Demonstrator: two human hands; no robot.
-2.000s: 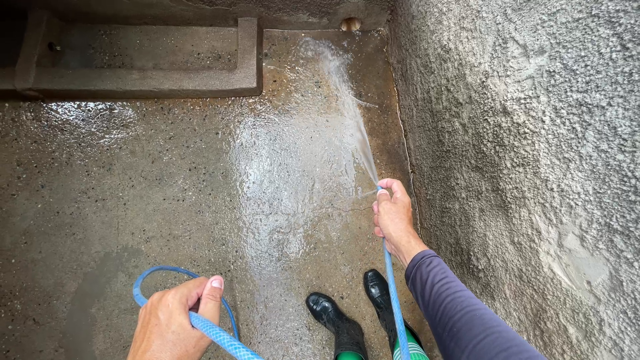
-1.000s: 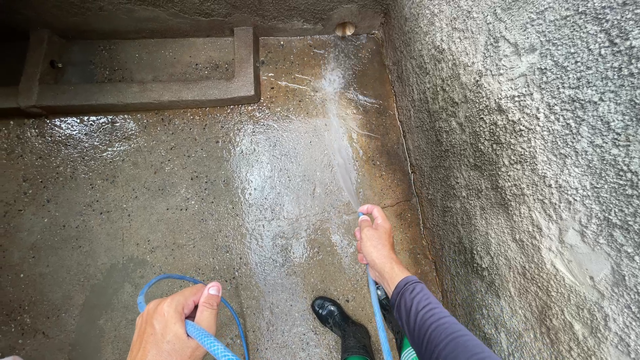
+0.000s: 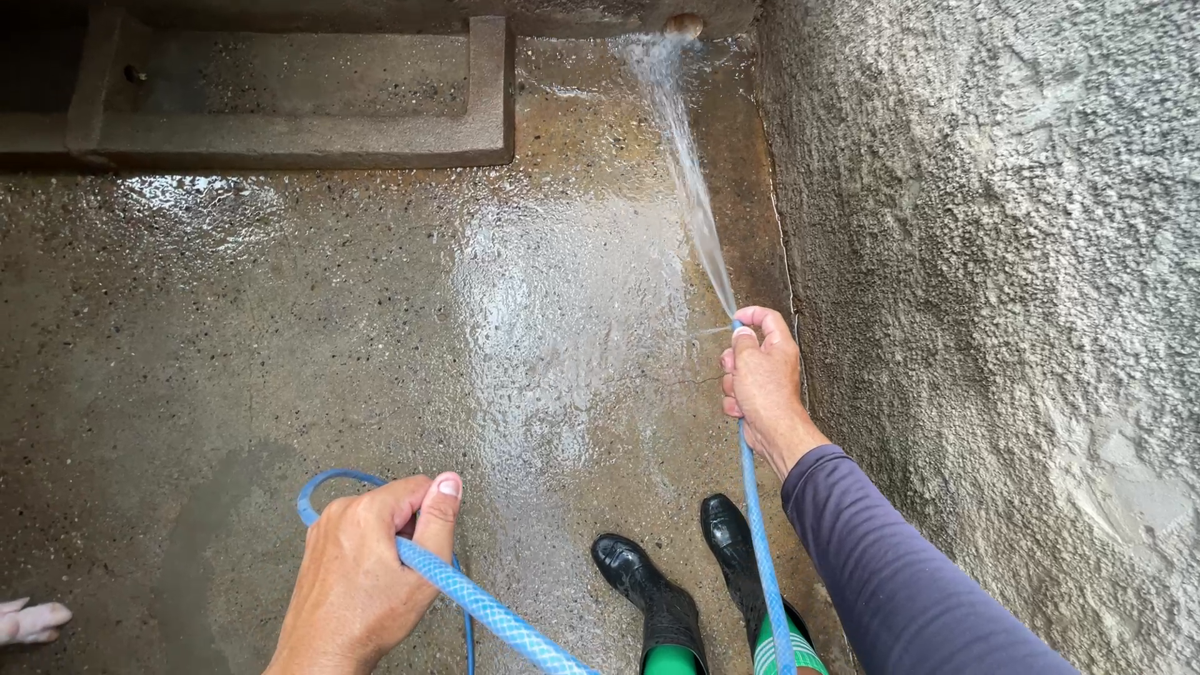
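Note:
My right hand grips the end of a blue braided hose, its thumb at the opening. A jet of water sprays from there to the far corner, by a round hole at the foot of the back wall. At the lower left my left hand is closed around another stretch of the hose, which loops behind it down to the wet concrete floor.
A low concrete trough runs along the back wall. A rough plastered wall rises at the right. Black rubber boots stand below my hands. At the lower left edge shows a pale pink animal's foot.
The water jet has swung from the floor before the corner to the hole at the back wall. A pale animal's foot has come into view at the lower left.

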